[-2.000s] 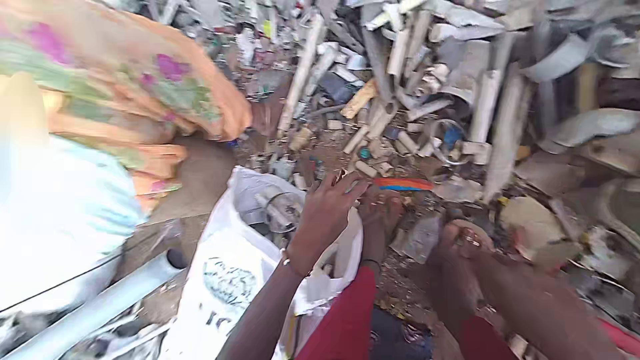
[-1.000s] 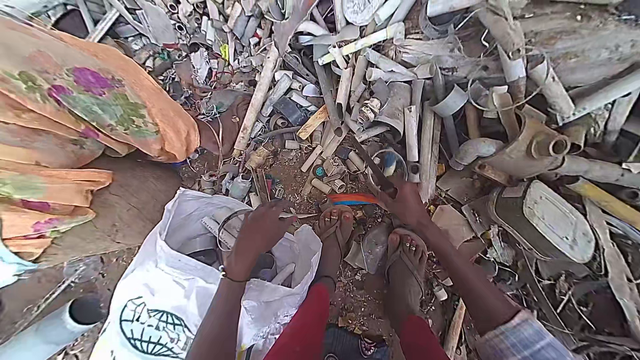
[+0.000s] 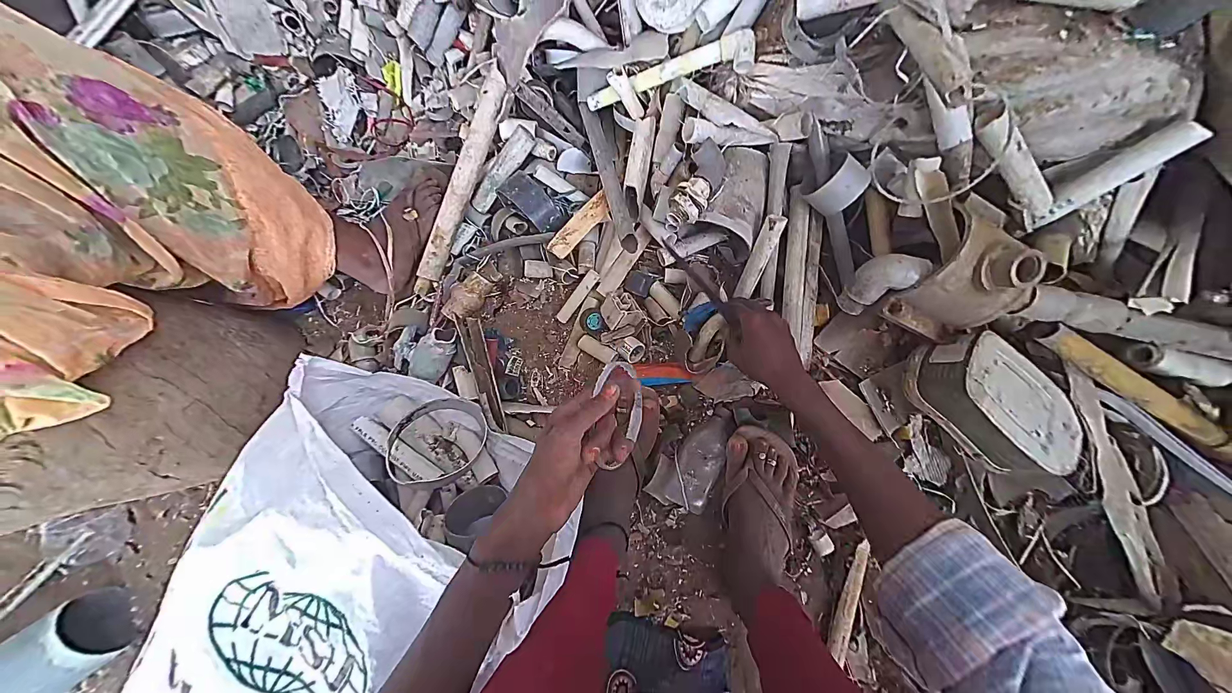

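Observation:
My left hand [image 3: 568, 448] grips a thin pale plastic ring [image 3: 632, 414], held upright above my foot and just right of the sack's mouth. Farther right, my right hand [image 3: 762, 342] is closed on a dark, narrow tool [image 3: 695, 274] that points up and to the left over the scrap; its exact kind cannot be told. The open white woven sack [image 3: 260, 520] leans at my left and holds pipe pieces, a dark cup-like fitting [image 3: 472, 513] and a larger grey ring [image 3: 438, 404]. An orange and blue strip [image 3: 664, 373] lies between my hands.
Heaps of broken plastic pipes [image 3: 799, 250] and fittings spread ahead and to the right. A person in floral orange cloth [image 3: 173, 173] is at the left, a bare foot [image 3: 409, 226] near the heap. A wide grey pipe [image 3: 67, 640] lies bottom left, an oval lid [image 3: 1025, 399] right.
The pale ring now stands clear in my left hand, which has moved away from the sack's mouth. My right hand has moved slightly, still with the dark tool in it.

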